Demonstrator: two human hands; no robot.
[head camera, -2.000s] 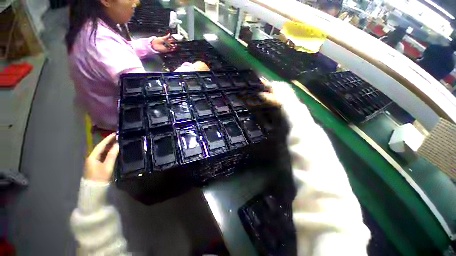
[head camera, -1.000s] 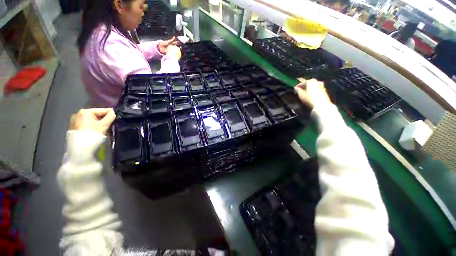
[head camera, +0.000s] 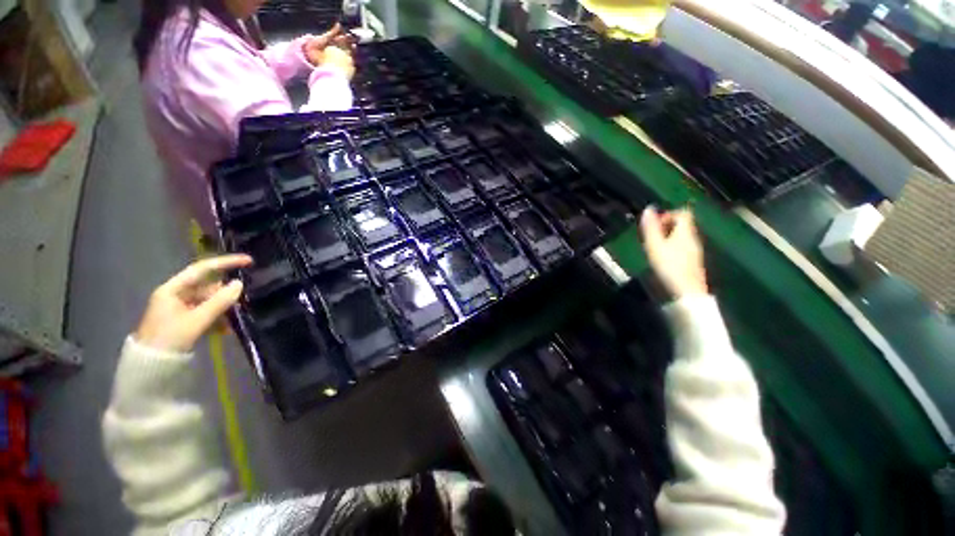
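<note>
A wide shiny black blister tray with three rows of dark rectangles in its pockets is tilted in front of me, over the tray stack. My left hand is at the tray's left edge, thumb and fingertips around the rim. My right hand is at the tray's right corner, with the fingertips pinched on it. The lower part of the stack is hidden behind the tray.
Another black tray lies on the bench at lower right. A green conveyor runs behind, with more trays beyond it. A person in pink works at upper left. A white box stands at right.
The top tray has come off the stack and tilts down towards me. Both hands have moved lower with it. The lower tray at right shows more.
</note>
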